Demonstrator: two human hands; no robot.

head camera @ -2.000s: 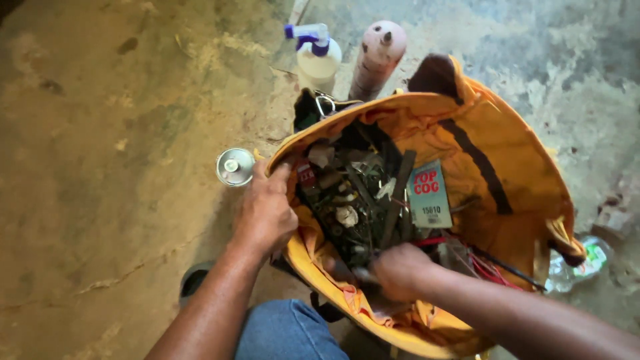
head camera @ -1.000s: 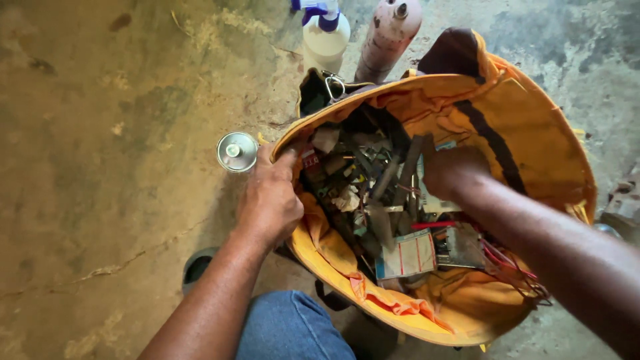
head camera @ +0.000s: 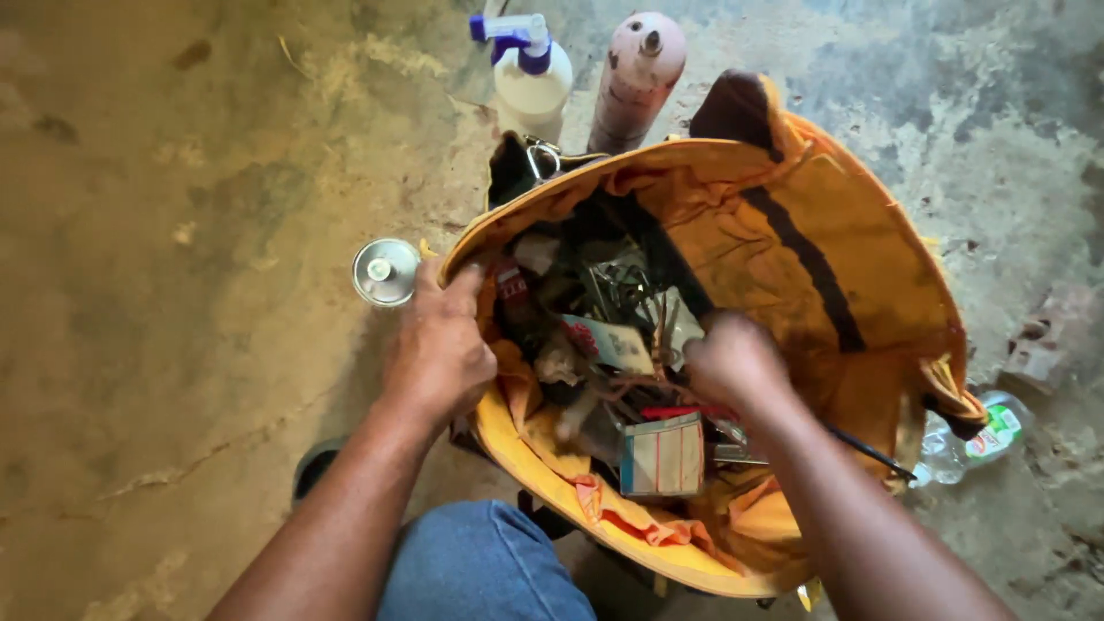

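Note:
A large orange fabric bag (head camera: 871,259) with a dark strap stripe stands gaping on the floor. My left hand (head camera: 444,341) grips its rim at the left side. Inside the bag, my right hand (head camera: 733,358) is among the jumbled contents; it is blurred, its fingertips are hidden, and whether it holds anything cannot be told. Left of that hand lies a small printed card box (head camera: 611,343), with a crumpled pale piece (head camera: 559,362) nearby. A white box with red lines and a blue edge (head camera: 664,457) rests toward the near side, below a red strip (head camera: 681,412).
A spray bottle with a blue trigger (head camera: 533,82) and a pinkish, stained bottle (head camera: 638,78) stand behind the bag. A round metal can (head camera: 385,272) is to its left. On the right lies a clear plastic bottle (head camera: 970,437). My jeans-covered knee (head camera: 487,561) is close by.
My right hand has shifted within the bag, and the small printed box now lies tilted nearer the middle of the contents. My left hand stays on the rim.

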